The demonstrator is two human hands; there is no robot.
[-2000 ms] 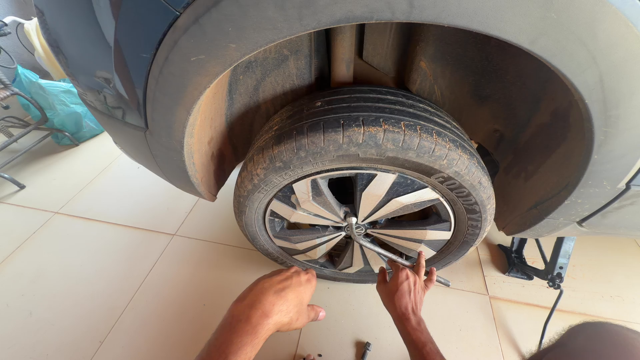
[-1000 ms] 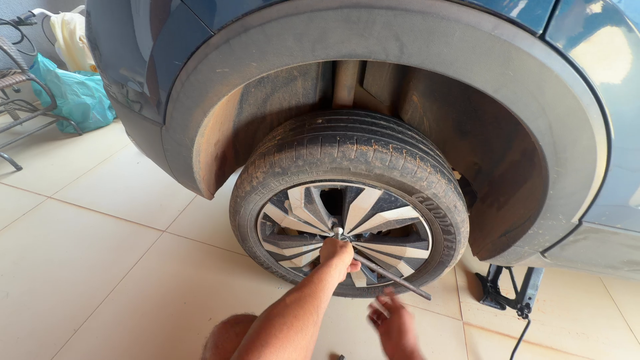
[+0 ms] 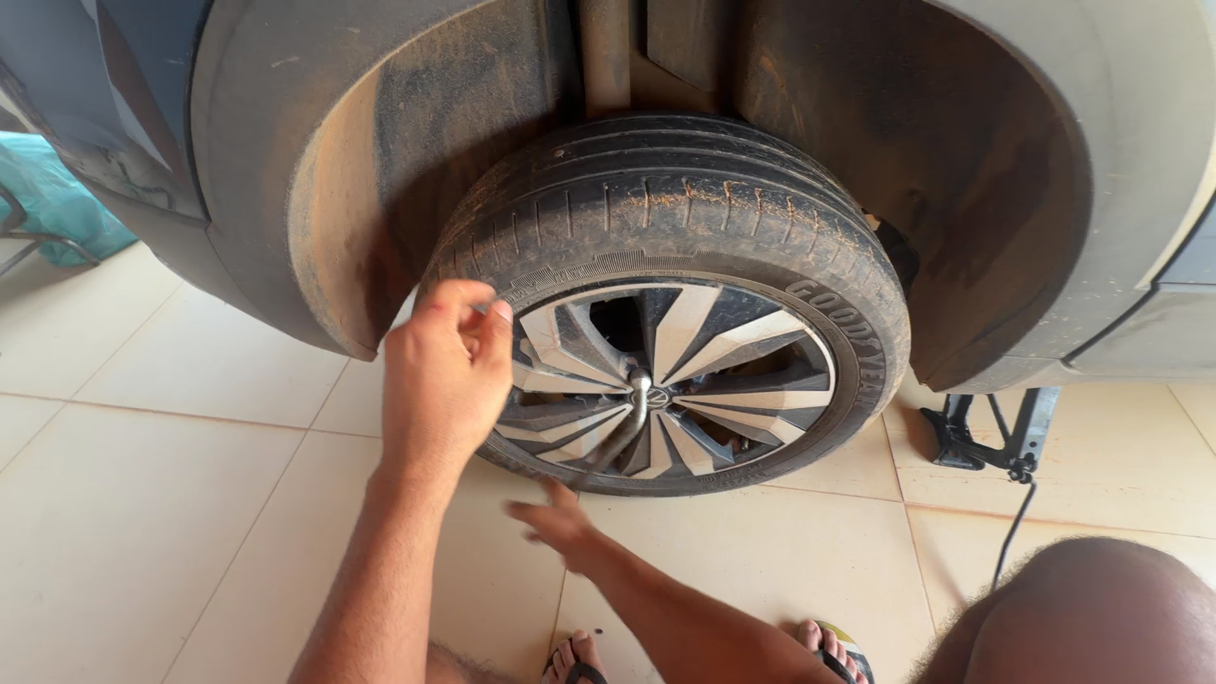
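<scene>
A lug wrench point(image 3: 642, 404) has its socket end at the hub of the alloy wheel point(image 3: 703, 332), and its blurred handle slants down to the left. The wheel carries a dusty Goodyear tire point(image 3: 665, 204). My left hand point(image 3: 446, 370) is raised in front of the tire's left side, fingers curled, with nothing seen in it. My right hand point(image 3: 556, 522), blurred, is just below the end of the wrench handle with its fingers apart; it holds nothing that I can see.
The wheel arch point(image 3: 275, 123) of the car surrounds the tire's top. A scissor jack point(image 3: 997, 437) stands under the sill at the right, with a dark rod running down. A teal plastic bag point(image 3: 57, 199) lies at far left. My sandaled feet are on the floor tiles point(image 3: 171, 513).
My left hand has left the wrench near the hub and is now raised at the tire's left side. The wrench handle has swung from lower right to lower left. The view is closer.
</scene>
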